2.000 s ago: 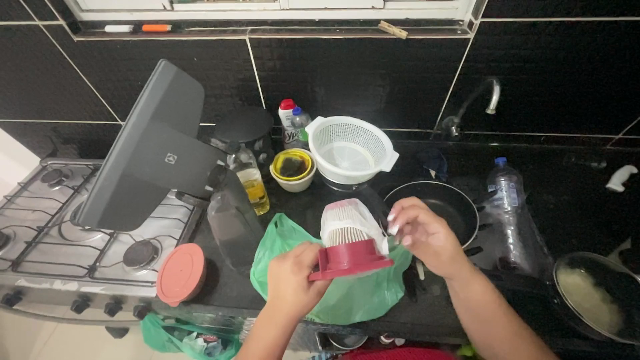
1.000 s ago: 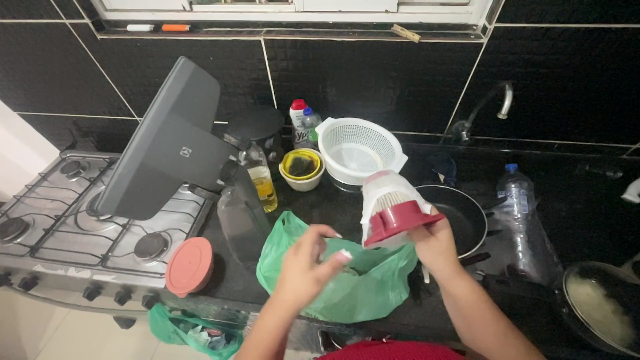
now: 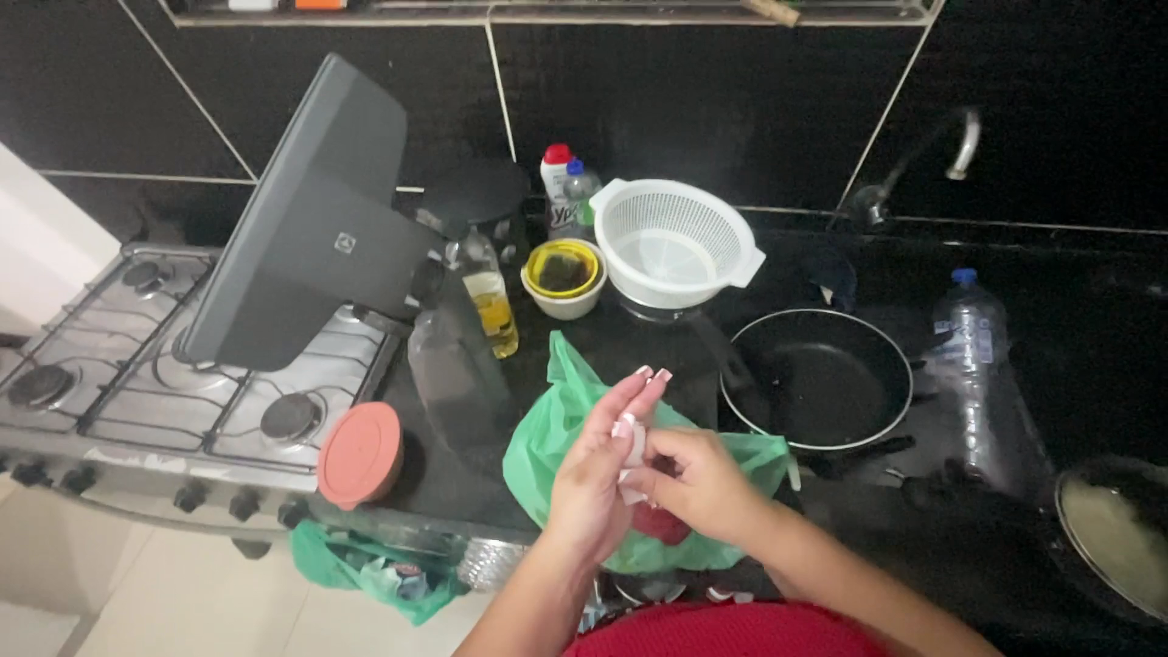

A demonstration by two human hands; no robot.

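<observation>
My left hand point(image 3: 598, 474) and my right hand point(image 3: 698, 479) meet over a green plastic bag point(image 3: 566, 415) at the counter's front. Between their fingers is a small crumpled white piece point(image 3: 632, 456), paper or thin plastic; both hands pinch it. Below my right hand, a dark red thing point(image 3: 662, 525) shows partly inside the bag; most of it is hidden by the hands. To the right of the bag lies a black frying pan point(image 3: 817, 379). Behind it stands a white plastic colander point(image 3: 675, 242).
A gas stove point(image 3: 182, 365) is at the left, with a grey stand-like panel point(image 3: 301, 228) over it. Nearby are a coral-lidded bowl point(image 3: 360, 453), an oil bottle point(image 3: 493, 310), a yellow-rimmed container point(image 3: 563, 269), a plastic bottle point(image 3: 969, 365), a faucet point(image 3: 964, 146) and a pot point(image 3: 1118, 534).
The red-and-white ribbed thing held up above the bag has left my right hand. My hands have come together over the bag, and a small white piece is now between them.
</observation>
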